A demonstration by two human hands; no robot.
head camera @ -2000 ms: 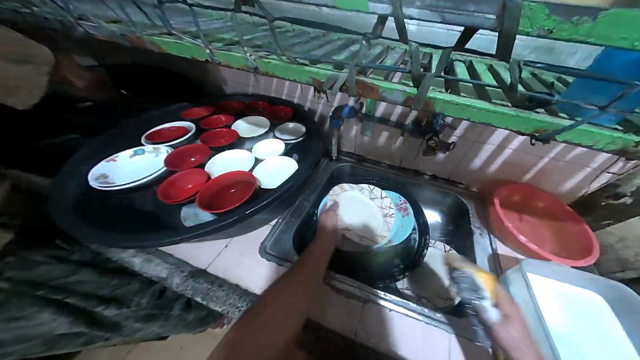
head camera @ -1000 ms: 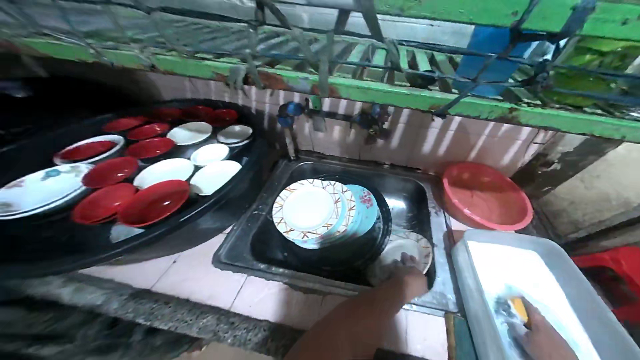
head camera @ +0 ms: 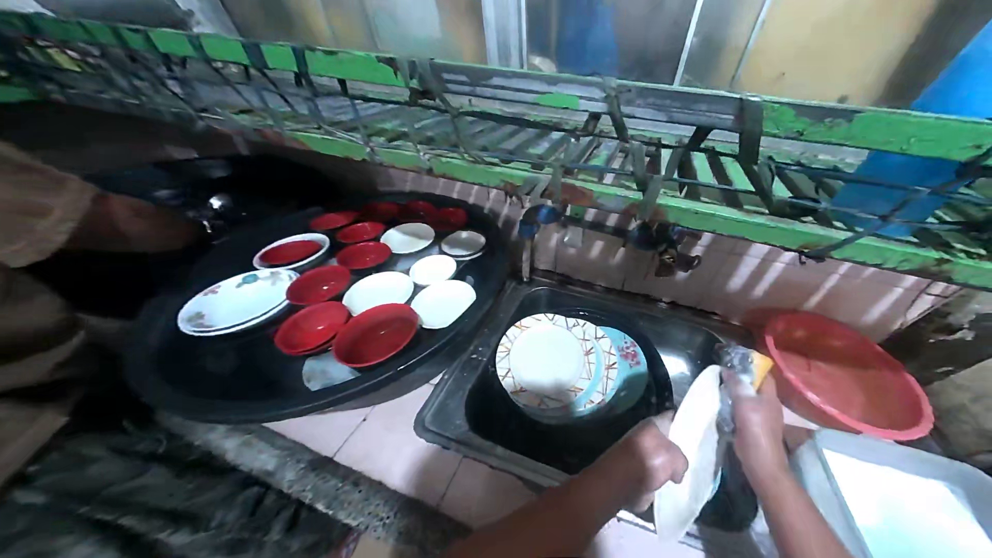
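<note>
My left hand (head camera: 657, 459) grips the lower left edge of a white plate (head camera: 692, 457), tilted nearly on edge above the right part of the metal sink (head camera: 465, 372). In my right hand (head camera: 752, 415) is a yellow sponge (head camera: 762, 367) with a clear plastic wrap or netting, pressed against the plate's right face. Left of both hands, a stack of patterned plates (head camera: 593, 364), a plain white one on top, sits in a dark round basin inside the sink.
A large black tub (head camera: 178, 387) at left holds red bowls (head camera: 376, 335), white bowls (head camera: 378, 293) and oval plates (head camera: 236, 301). A red basin (head camera: 852, 376) and a grey container of whitish liquid (head camera: 899, 496) stand right. Taps (head camera: 666, 248) and a green rack (head camera: 542, 178) are behind. Another person's arm (head camera: 139, 225) is at left.
My left hand has lifted a plate from the sink's right side. My right hand has moved with the sponge from the grey container to the plate. The view has swung left and up.
</note>
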